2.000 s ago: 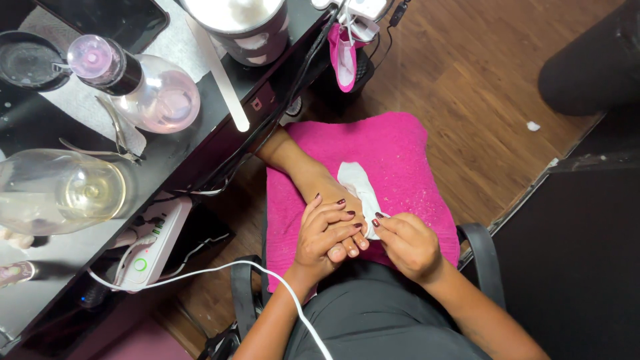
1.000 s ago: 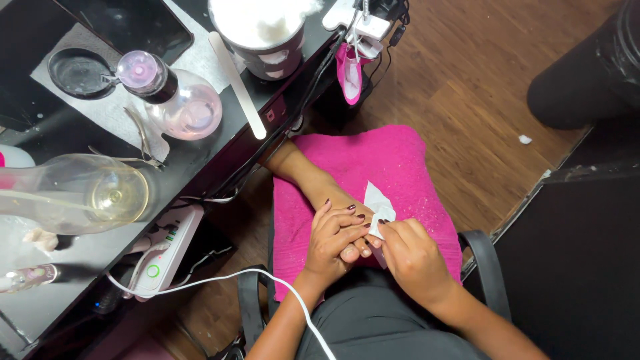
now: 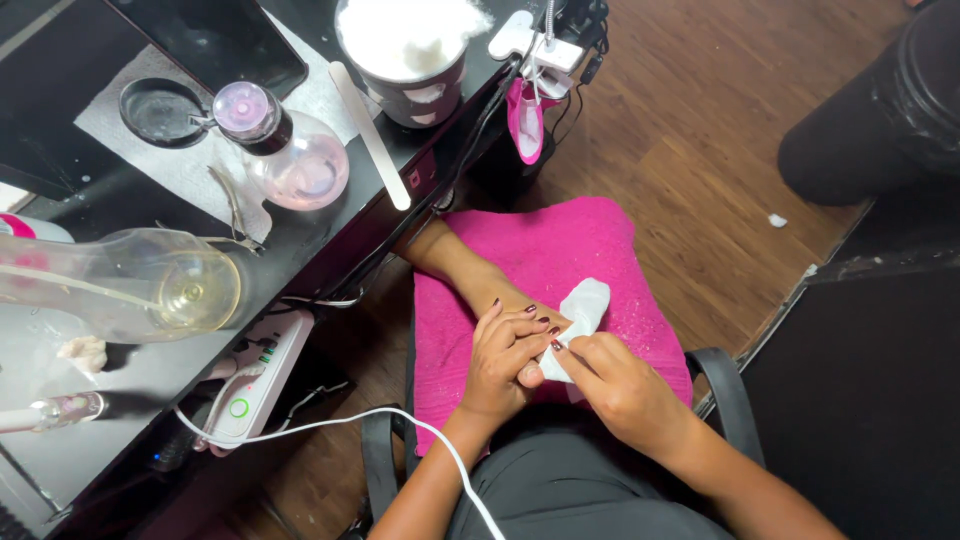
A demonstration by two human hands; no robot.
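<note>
Another person's foot (image 3: pixel 480 281) rests on a pink towel (image 3: pixel 525 232) spread over my lap area. My left hand (image 3: pixel 504 360) lies over the front of the foot and holds it near the toes, with the big toe (image 3: pixel 531 374) showing beside my fingers. In my right hand (image 3: pixel 615 382) a white wipe (image 3: pixel 586 306) is pinched between thumb and fingers; it lies against the toes, its upper end spread over the towel. Pale specks are scattered on the towel. The smaller toes are mostly hidden by my fingers and the wipe.
On the black table (image 3: pixel 300 259) at left stand a pump bottle (image 3: pixel 300 161), a clear bottle (image 3: pixel 187 289), a nail file (image 3: pixel 367 135), metal nippers (image 3: pixel 232 202) and a container of cotton (image 3: pixel 420 90). A white cable (image 3: pixel 352 420) crosses before my left forearm. A black bin (image 3: pixel 862 120) stands at right.
The wipe, seen over the toes one second ago, now reaches lower along them beside the big toe. My right hand stays near the toes; my left hand keeps its hold on the foot.
</note>
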